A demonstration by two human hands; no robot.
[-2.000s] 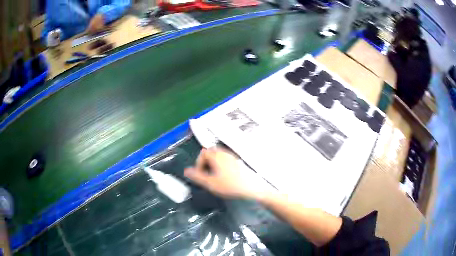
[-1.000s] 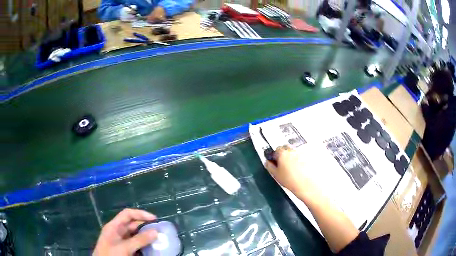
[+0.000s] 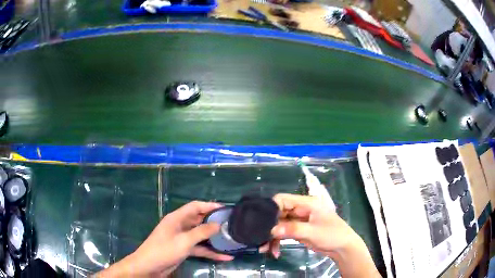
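My left hand (image 3: 187, 231) holds a dark housing with a pale grey face (image 3: 221, 239) at the lower middle, above the clear blister tray (image 3: 130, 209). My right hand (image 3: 306, 220) holds a plain black rounded cover pad (image 3: 254, 220) by its right edge. The pad is tilted over the housing and hides its right part. I cannot tell if the two touch. The white glue bottle (image 3: 319, 187) with its green tip lies on the tray behind my right hand, which partly hides it.
Housings (image 3: 16, 231) are heaped at far left. Printed paper (image 3: 404, 217) with rows of black pads (image 3: 455, 182) lies at right beside brown cardboard (image 3: 483, 179). Beyond the blue edge runs the green belt (image 3: 260, 92) carrying spaced black units (image 3: 183, 93). A person (image 3: 458, 49) is at upper right.
My right hand has come from the paper to the middle with a black pad, now over the housing in my left hand. The view has turned left, so the paper sits farther right.
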